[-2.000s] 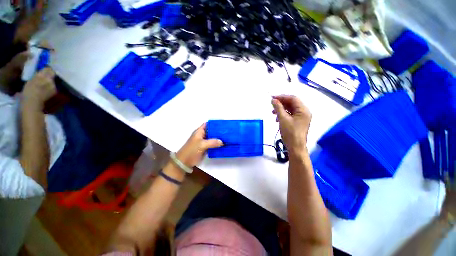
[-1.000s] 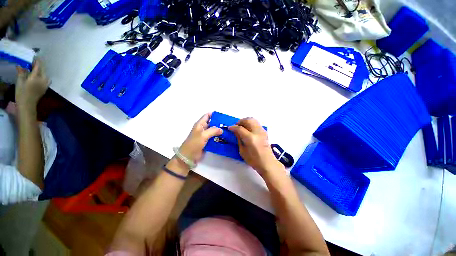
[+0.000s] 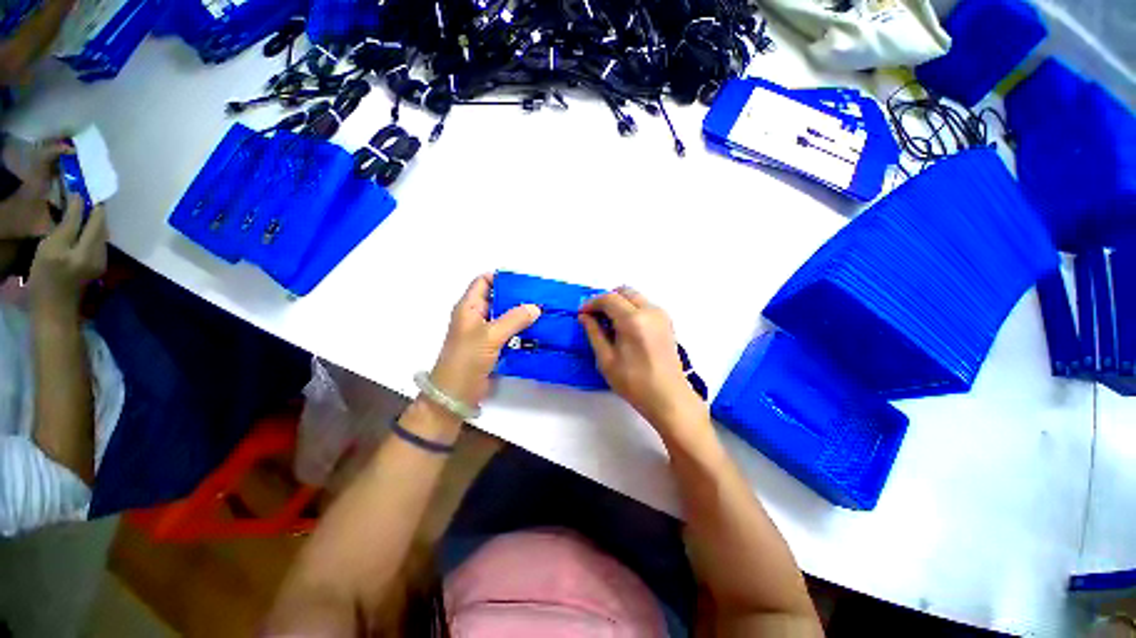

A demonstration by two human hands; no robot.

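Note:
A blue insert tray (image 3: 554, 364) lies on the white table in front of me. My left hand (image 3: 477, 334) grips its left end, thumb on top. A small plug (image 3: 516, 343) lies in the tray below my left thumb. My right hand (image 3: 633, 352) is over the tray's right part, its thumb and fingertips pinching a thin black cord (image 3: 563, 313). The coiled part of the USB cable (image 3: 691, 374) shows just right of my right hand, partly hidden by it.
Filled trays (image 3: 277, 206) overlap at left. A black cable pile (image 3: 548, 50) lies at the far side. Printed cards (image 3: 797, 135), a cream cloth bag (image 3: 872, 31), a leaning tray stack (image 3: 916, 274) and loose top trays (image 3: 810, 418) are at right. Another person's hand (image 3: 69, 249) is at far left.
My right hand has moved from above the coil onto the tray's right part, where it pinches the cord. A plug now shows in the tray. The whole view has shifted slightly.

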